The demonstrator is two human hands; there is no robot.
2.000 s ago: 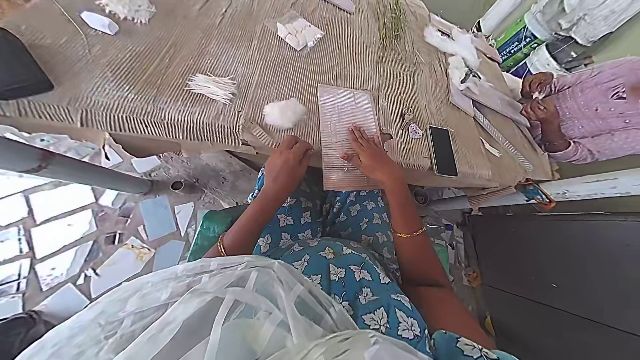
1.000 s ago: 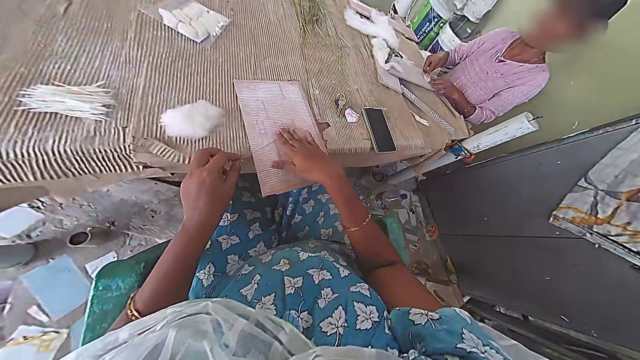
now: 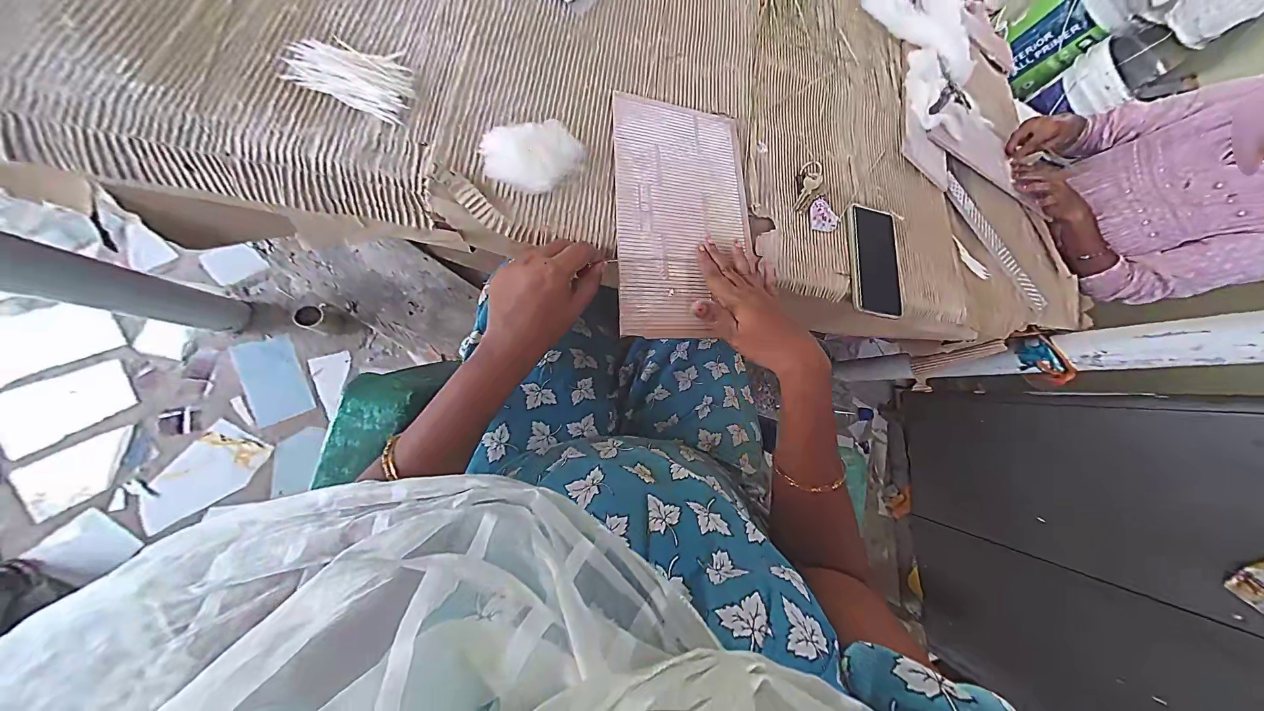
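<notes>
A pale ribbed rectangular board (image 3: 671, 197) lies on the table covered in corrugated cardboard (image 3: 691, 39) and juts past its front edge. My right hand (image 3: 746, 301) rests spread on the board's lower right part, fingers apart. Beside its lower left edge, my left hand (image 3: 548, 291) has thumb and fingertips pinched together; a thin, pale tip seems to show at them, too small to name. A tuft of white cotton (image 3: 533, 156) sits left of the board. Farther left lies a pile of thin white sticks (image 3: 351, 79), like cotton wicks.
Right of the board are keys (image 3: 810, 183) with a pink-and-white tag (image 3: 823, 215) and a smartphone (image 3: 877, 262). Another person (image 3: 1155, 188) in a pink top handles something small at the table's right end, near white cotton (image 3: 928, 89). A metal pipe (image 3: 118, 281) runs at lower left.
The view has swung about between frames. My right hand stays flat on the board, and my left hand remains pinched near the table's front edge.
</notes>
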